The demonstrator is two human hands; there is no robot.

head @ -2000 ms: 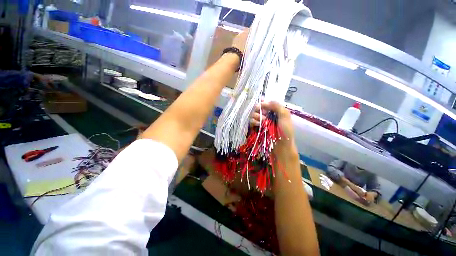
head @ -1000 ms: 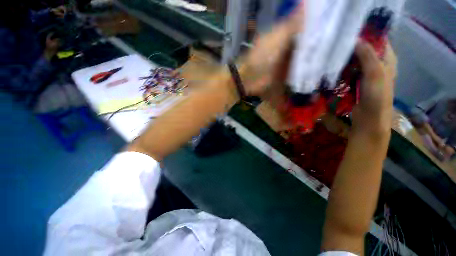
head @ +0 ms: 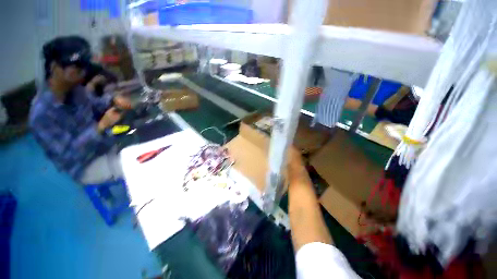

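Note:
My left arm reaches forward from the bottom beside the white upright (head: 289,103). My left hand (head: 296,162) is blurred and partly hidden behind the upright, at an opened brown carton (head: 252,158); its fingers cannot be made out. My right hand is not in view. Thick bundles of white cable (head: 449,185) hang at the right, large and blurred, one with a yellow tie. Red and black wires (head: 384,245) show below and behind them.
Red-handled pliers (head: 153,155) and a mixed wire bundle (head: 210,163) lie on a white sheet (head: 150,185). A dark crinkled plastic bag (head: 226,231) is at the bench edge. A seated person (head: 68,125) works at left. A white shelf rail (head: 376,52) crosses above.
The view has swung left. My left hand has left the white cable bundle and moved to the carton behind the upright. My right hand, earlier at the bundle's red and black ends, has gone out of view.

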